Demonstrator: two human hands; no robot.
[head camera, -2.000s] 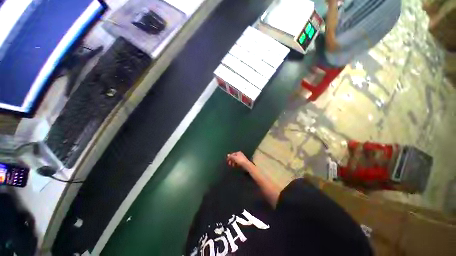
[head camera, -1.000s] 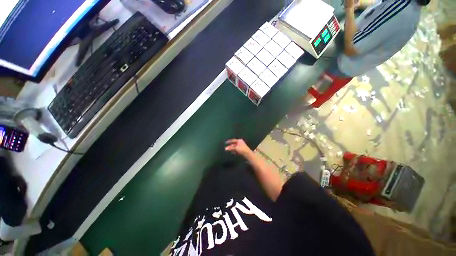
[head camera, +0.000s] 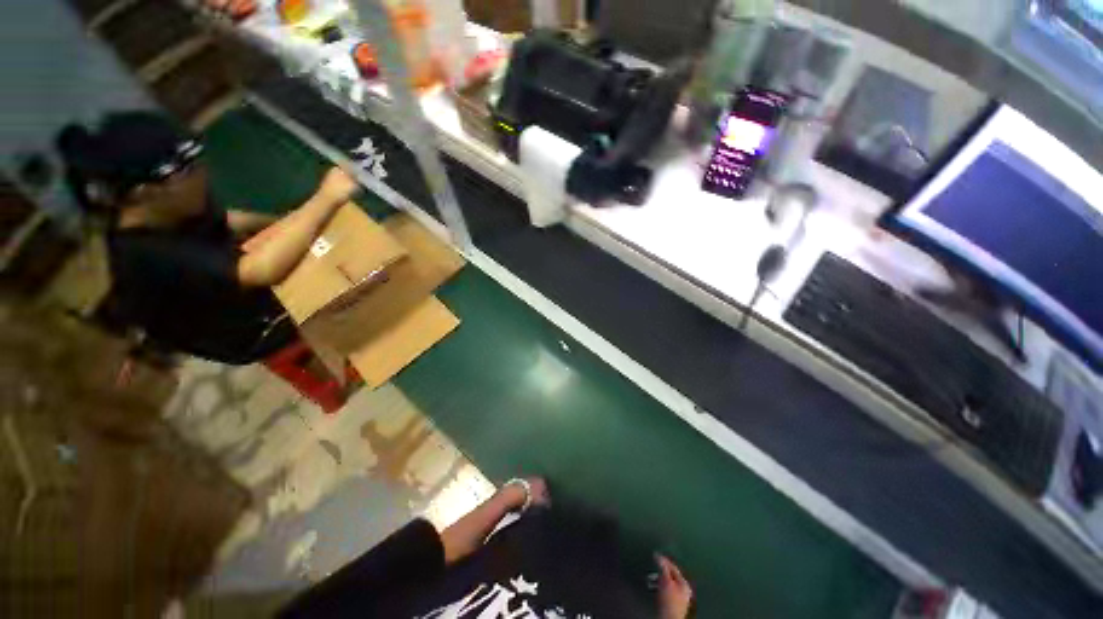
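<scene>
My left hand (head camera: 532, 492), with a pale band at the wrist, is low in the middle, against my dark shirt at the green bench's edge. Its fingers are blurred and partly hidden. My right hand (head camera: 674, 589) is small and cut off by the bottom edge; no object shows in it. The green bench surface (head camera: 581, 417) runs diagonally ahead of my hands. A sliver of what look like product boxes (head camera: 956, 607) shows at the bottom right edge. The pale scanner (head camera: 792, 208) lies on the white shelf, away from both hands.
A person in black (head camera: 182, 260) sits at the left, an arm over an open brown carton (head camera: 345, 272) on the bench. A metal post (head camera: 417, 133) stands behind. The shelf holds a black machine (head camera: 562, 91), a smartphone (head camera: 744, 139), a keyboard (head camera: 919, 375) and a monitor (head camera: 1028, 230).
The view has swung left. The scale and most of the box grid have left the picture; the carton and person in black have entered. My left hand now shows, and my right hand is lower.
</scene>
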